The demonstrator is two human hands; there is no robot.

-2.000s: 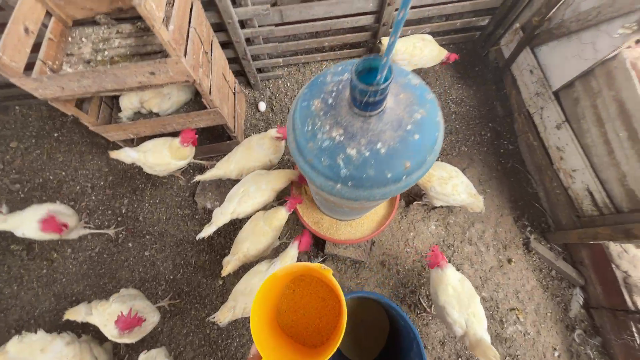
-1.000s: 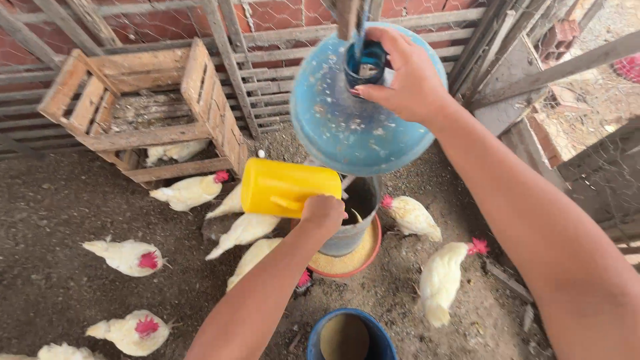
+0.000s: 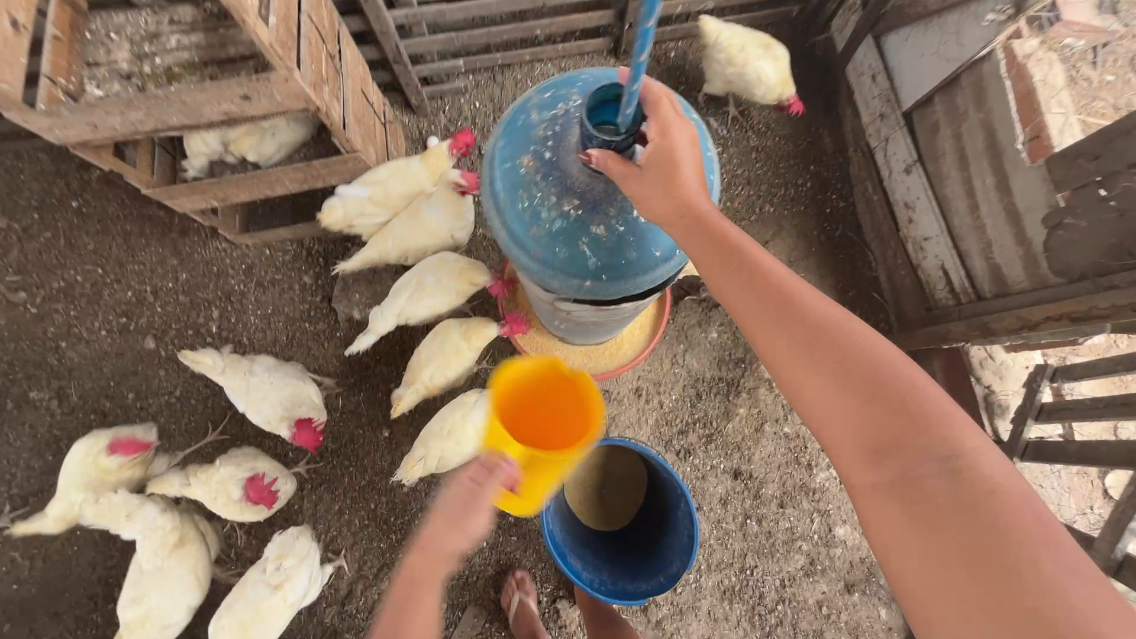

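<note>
My right hand [image 3: 661, 151] grips the dark neck of a blue plastic dome lid [image 3: 577, 222], which a blue rope passes through. The lid rests on a grey feeder cylinder [image 3: 586, 319], with a slight gap at its front right edge. Below it, a red feeder tray [image 3: 661, 333] holds yellowish feed. My left hand [image 3: 470, 506], blurred, holds a yellow plastic pitcher [image 3: 541, 435] by its handle; its inside looks orange and no feed can be made out. Just under the pitcher stands a blue bucket [image 3: 661, 532] with feed at its bottom.
Several white hens feed at the tray's left, such as one hen [image 3: 426, 288]; more stand at the lower left. One hen [image 3: 750, 62] is at the back right. A wooden crate [image 3: 195, 106] stands upper left. Slatted fencing [image 3: 524, 53] runs behind, wooden framing [image 3: 914, 177] at right.
The lid, held raised off the cylinder one second ago, now sits on it. My left hand has brought the yellow pitcher from the cylinder's opening to above the blue bucket.
</note>
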